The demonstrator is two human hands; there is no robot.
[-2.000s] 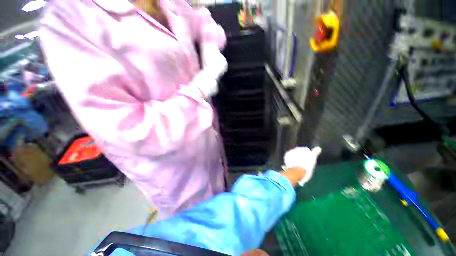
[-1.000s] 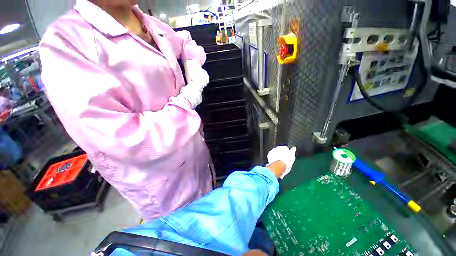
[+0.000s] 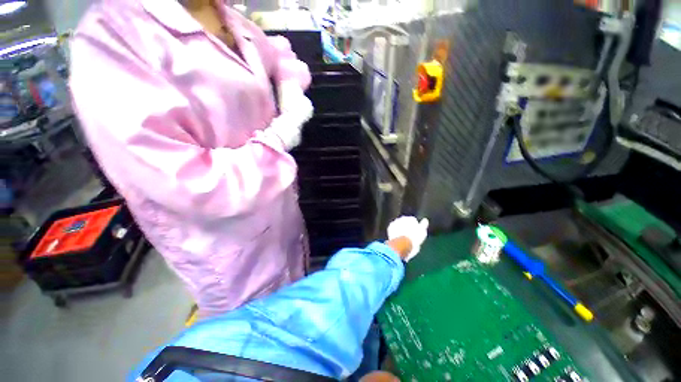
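The green circuit board (image 3: 455, 313) lies on the dark green mat (image 3: 440, 250), its near part cut off by the bottom edge. Black parts with silver-white faces stand in rows at its lower right. My left hand (image 3: 408, 234), in a white glove, is at the mat's far left edge, beyond the board and not touching it. Its fingers are small and blurred, and I cannot tell whether they hold anything. My right hand is not in view. A small patch of skin at the bottom edge cannot be identified.
A solder spool (image 3: 489, 245) and a blue solder sucker (image 3: 545, 276) lie beyond the board. A person in a pink smock (image 3: 201, 164) stands at left, beside stacked black trays (image 3: 328, 164). A grey cabinet (image 3: 455, 127) with a red-yellow button stands behind the mat.
The view has steadied and shifted, so the board and spool sit further left in the picture. My left hand stays at the mat's far edge. The person in pink stands much as before.
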